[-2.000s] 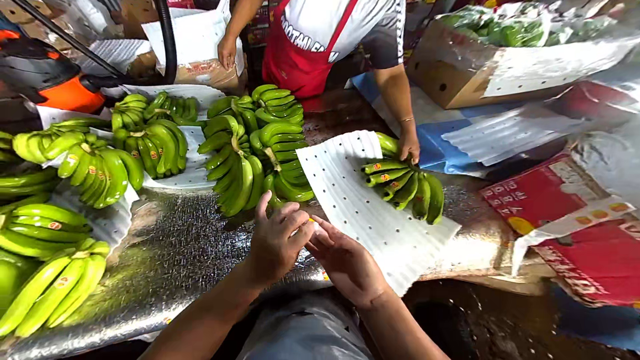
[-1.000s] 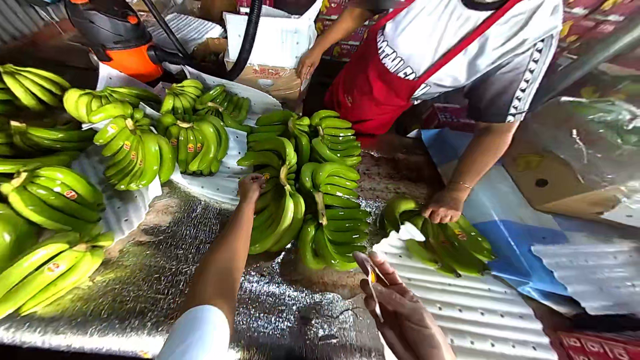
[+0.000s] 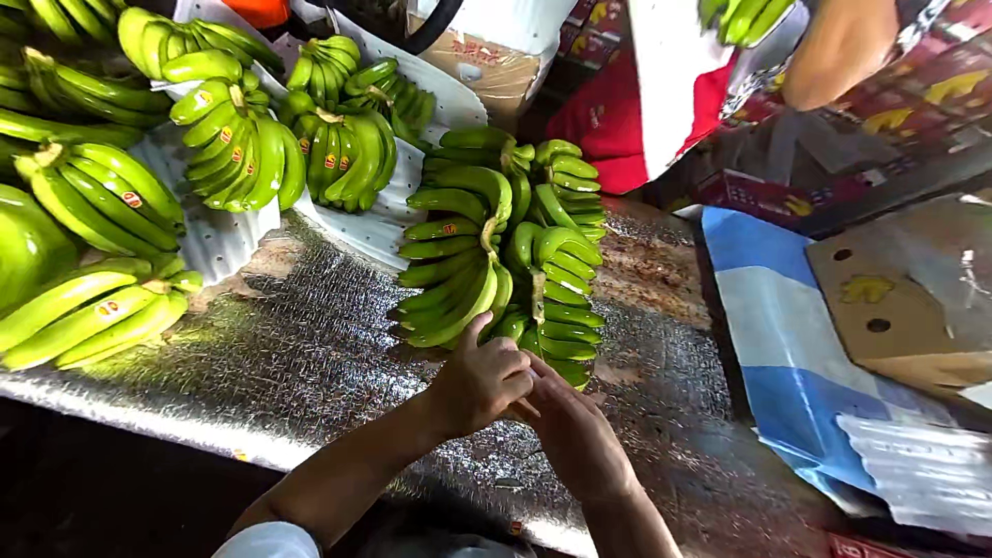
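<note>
My left hand [image 3: 484, 380] and my right hand [image 3: 573, 434] meet fingertip to fingertip over the wet, foil-like table covering. Something small and pale shows between the fingers, too hidden to name. Just beyond them lies a bunch of green bananas [image 3: 453, 256] with one small sticker in view. Another green bunch [image 3: 570, 302] touches its right side, with more bunches behind. At the left, a stickered bunch [image 3: 236, 151] rests on white perforated foam sheeting [image 3: 372, 225].
A co-worker's red apron [image 3: 601, 132] and forearm are across the table. At the right are a blue-and-white sheet [image 3: 767, 333], white foam sheeting [image 3: 922, 465] and an open cardboard box [image 3: 899, 287]. More banana bunches [image 3: 101, 209] fill the left side.
My left hand has come back from the middle bananas to my right hand. The co-worker's bunch and the foam sheet under it are gone from the table beside my right hand.
</note>
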